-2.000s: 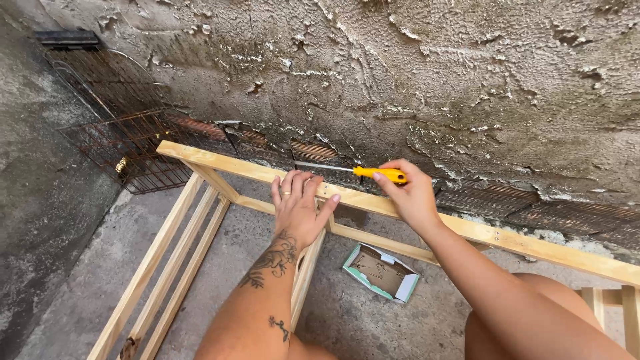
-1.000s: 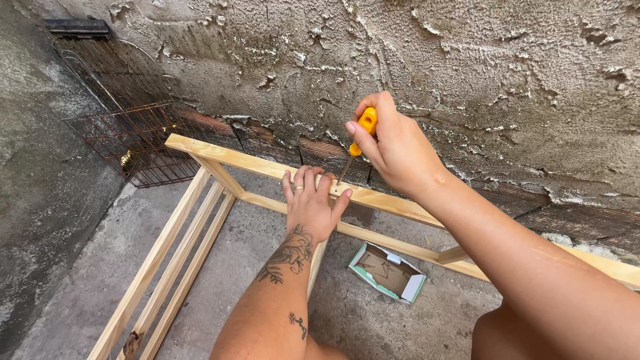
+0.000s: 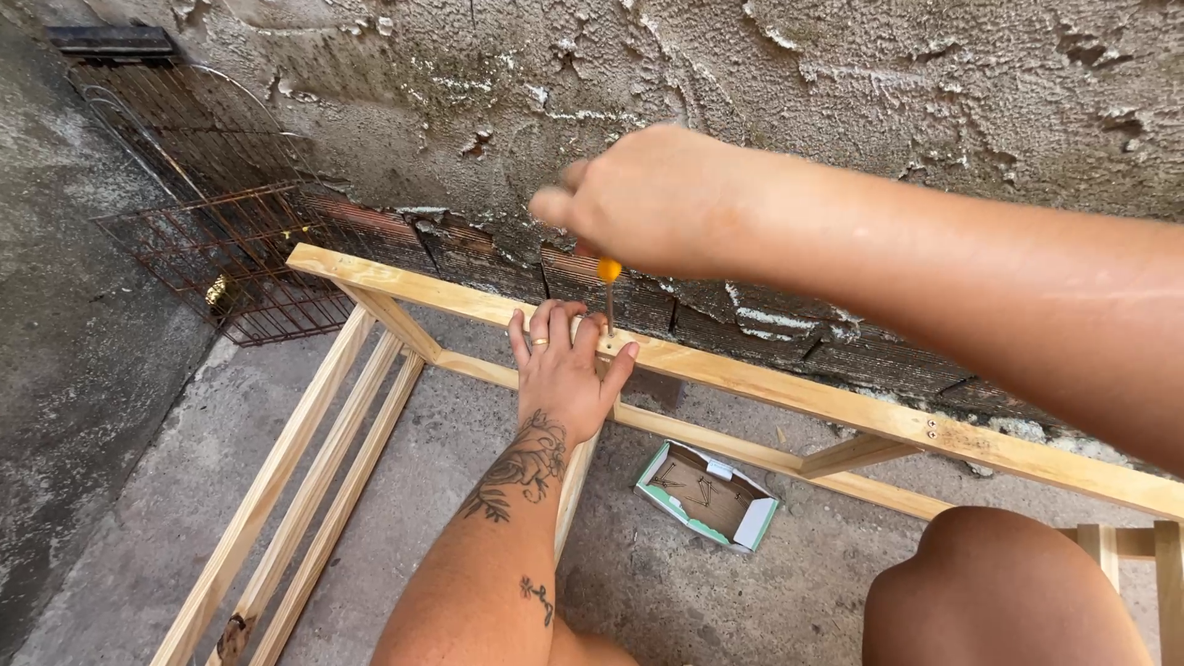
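My right hand [image 3: 661, 203] is wrapped over the yellow handle of a screwdriver [image 3: 609, 270]; only the handle's lower end shows. Its shaft points down to the top rail of a pale wooden frame [image 3: 777, 388], where the tip meets the wood near a small hole. Just left of the tip, my left hand [image 3: 569, 370], wearing a ring, lies on the same rail with its fingers over the far edge and the thumb beside the hole. Two screw heads [image 3: 932, 427] sit in the rail farther right. Below the rail, an open cardboard box [image 3: 708, 499] holds several loose screws.
A rough plastered wall [image 3: 444, 120] with exposed bricks runs close behind the frame. Rusty wire racks [image 3: 250, 268] lean in the left corner. Long slats [image 3: 277, 499] of the frame extend toward me at left. My knee [image 3: 999, 592] is at lower right, beside more wooden pieces [image 3: 1167, 583].
The screwdriver has gone from lying nearly level above the rail to standing upright with its tip at the rail. My right hand has turned over its handle. My left hand stays on the rail.
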